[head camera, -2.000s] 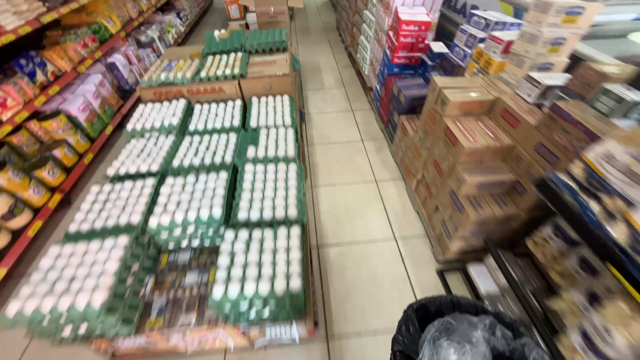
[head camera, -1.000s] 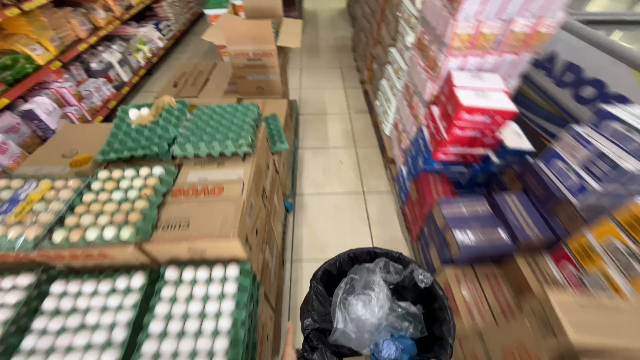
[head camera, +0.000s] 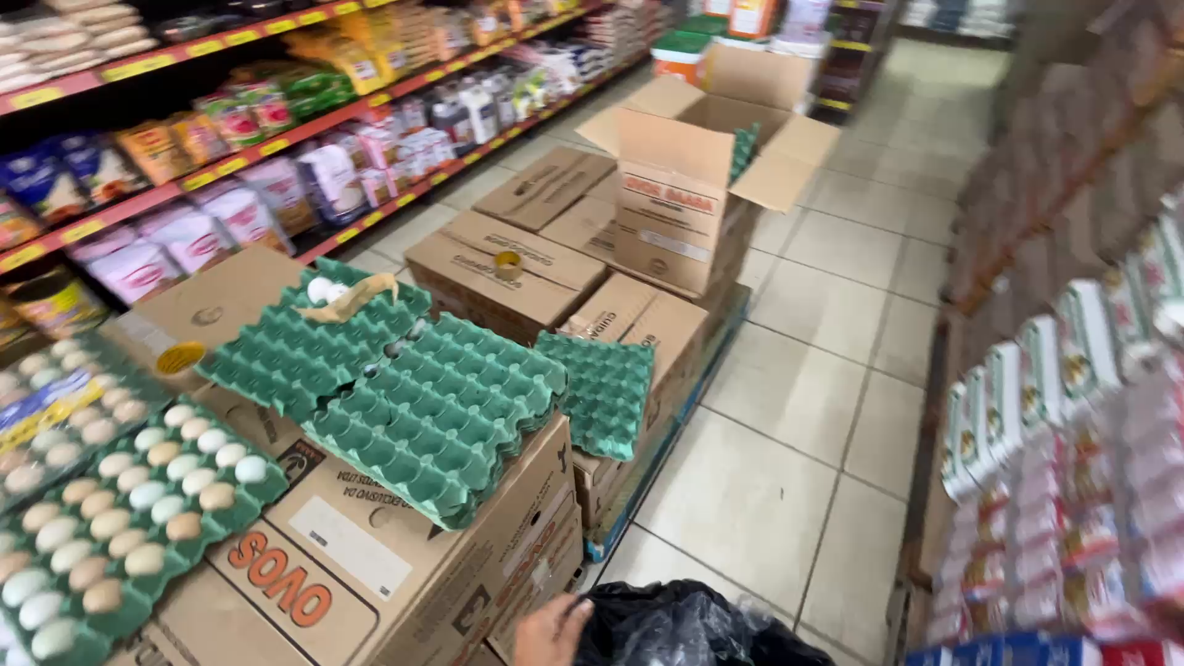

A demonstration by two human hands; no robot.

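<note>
My left hand (head camera: 553, 631) grips the rim of a container lined with a black plastic bag (head camera: 684, 624), at the bottom centre; crumpled clear plastic lies in it. My right hand is out of view. Left of the container, stacked green egg trays without eggs (head camera: 444, 407) rest on cardboard egg boxes (head camera: 324, 573). Beside them a second green stack (head camera: 314, 342) carries a couple of white eggs (head camera: 324, 290) and a strip of brown paper or tape (head camera: 356, 298). Another green tray (head camera: 601, 388) tilts over a box edge. Trays of brown, white and bluish eggs (head camera: 129, 509) are at the lower left.
An open cardboard box (head camera: 671, 213) stands farther along the pallet, near a tape roll (head camera: 507, 265) on a closed box. Shelves of packaged food (head camera: 305, 129) line the left. A tiled aisle (head camera: 795, 370) runs between the pallet and stacked goods (head camera: 1064, 499) on the right.
The view has moved forward along the aisle, past the stacks of white eggs. The bag-lined container has stayed in front of me, and more of my left hand now shows at its rim.
</note>
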